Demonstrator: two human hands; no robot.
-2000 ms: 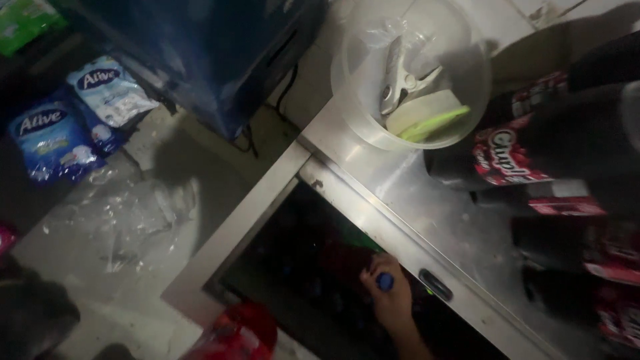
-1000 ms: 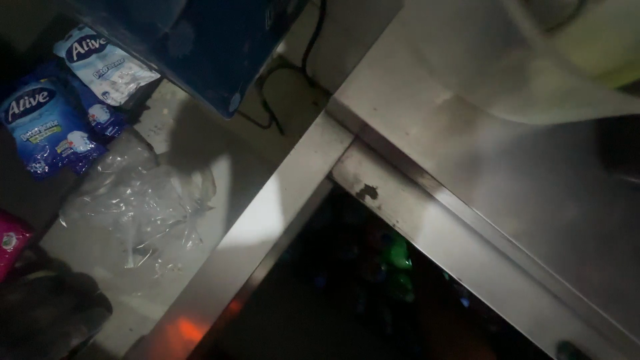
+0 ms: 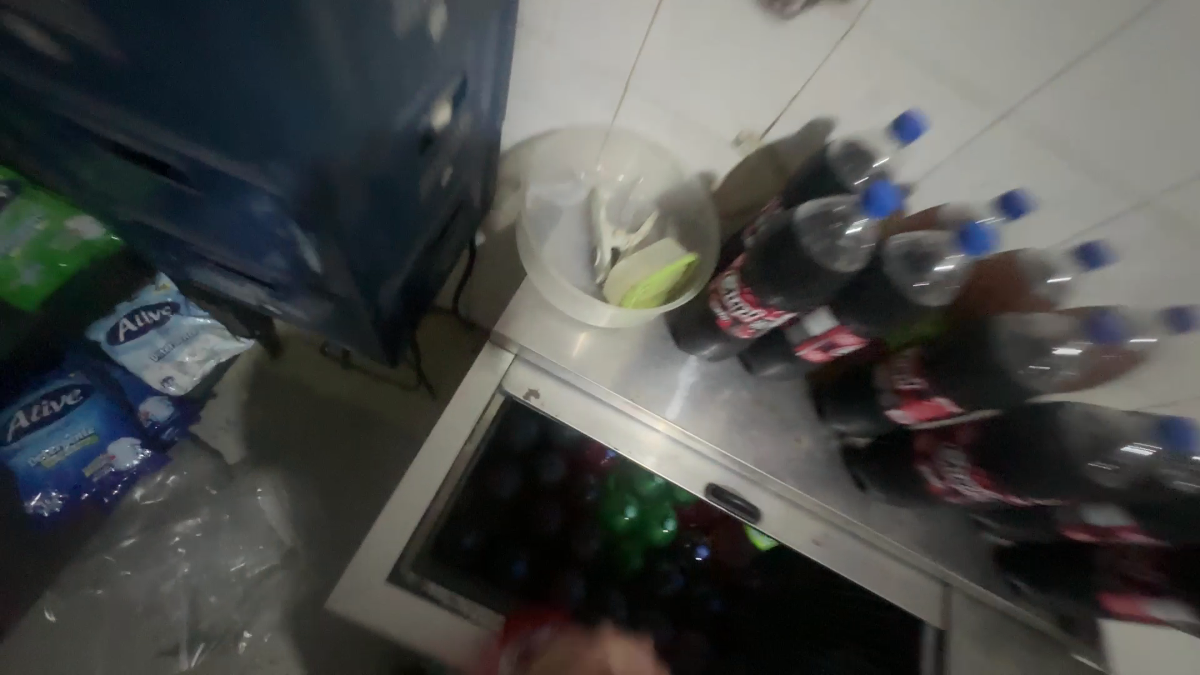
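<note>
At the bottom edge a blurred hand, apparently my right hand [image 3: 600, 652], shows only in part. It is beside a red object [image 3: 532, 637], over the near side of an open metal-framed cooler [image 3: 694, 459]; whether it grips that object cannot be told. My left hand is out of view. Inside the dark opening are green bottles [image 3: 642, 511] and other dim, shiny bottles. On the steel top stand several large soda bottles [image 3: 750, 291] with dark drink, red labels and blue caps. A translucent plastic tub [image 3: 553, 281] holds a white-handled tool [image 3: 609, 234] and a lime-green item [image 3: 661, 281].
A dark blue cabinet or appliance [image 3: 281, 141] stands at the upper left, with a black cable [image 3: 461, 281] beside it. Blue and white Alive packs [image 3: 70, 436] and a green pack [image 3: 47, 244] lie at the left, above clear plastic wrap [image 3: 187, 562]. White tiles [image 3: 937, 75] line the wall behind.
Two seconds ago a hand was at a blue-capped bottle over the cooler opening. A second ago no hand showed; now one is at the bottom edge. The view has shifted widely.
</note>
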